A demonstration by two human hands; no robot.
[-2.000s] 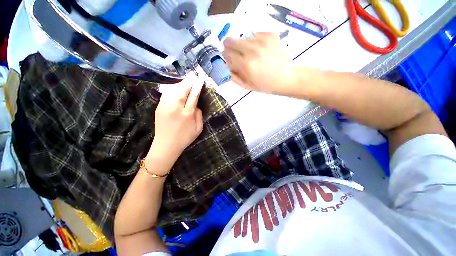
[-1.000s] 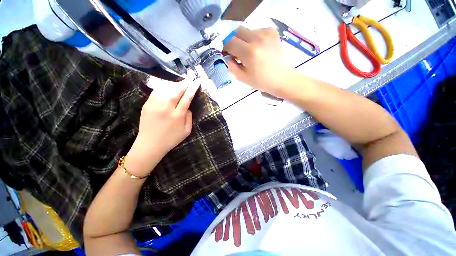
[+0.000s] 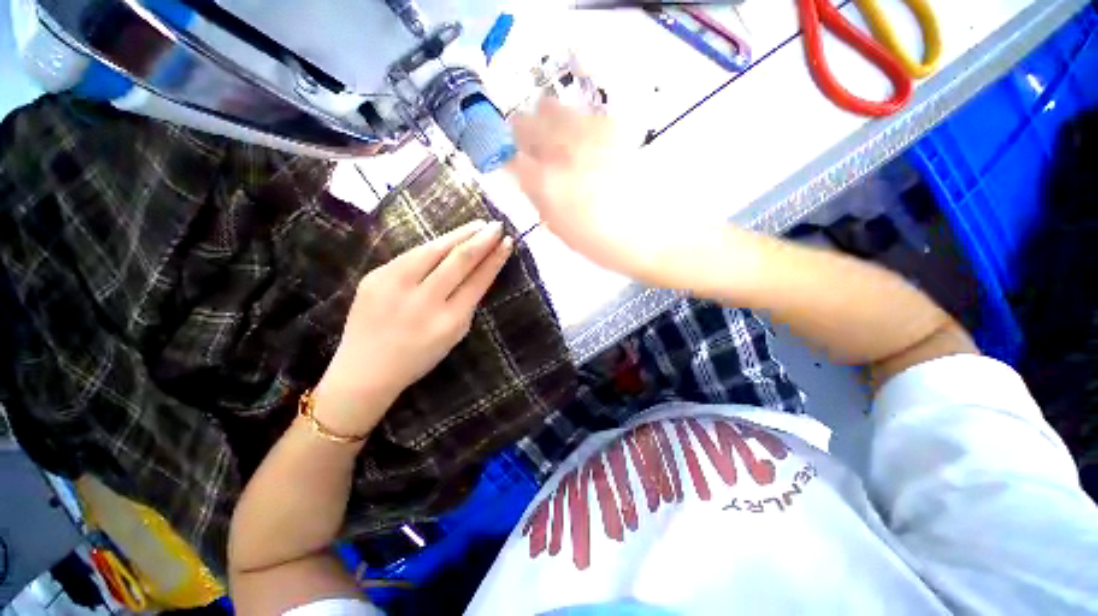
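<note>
A dark plaid garment piece (image 3: 133, 265) lies heaped on the left and runs under the sewing machine head (image 3: 241, 72). My left hand (image 3: 421, 301) rests on the cloth with its fingers extended together, fingertips at the cloth's right edge below the needle area. My right hand (image 3: 566, 175) is just right of the blue-grey cylindrical attachment (image 3: 474, 120); it is blurred and overexposed, and I cannot tell whether its fingers hold anything. A white patch (image 3: 373, 178) shows at the cloth's upper edge near the needle.
Scissors with red and yellow handles (image 3: 852, 75) and blue-pink thread snips (image 3: 708, 36) lie right on the white table (image 3: 771, 132). A small blue piece (image 3: 496, 39) stands behind the attachment. Blue crates (image 3: 975, 229) are beyond the table's front edge. Yellow wrapping (image 3: 151, 548) is at lower left.
My left hand has moved away from the needle to the cloth's right edge, baring cloth beside the needle. My right hand has come down beside the attachment. The camera view has shifted.
</note>
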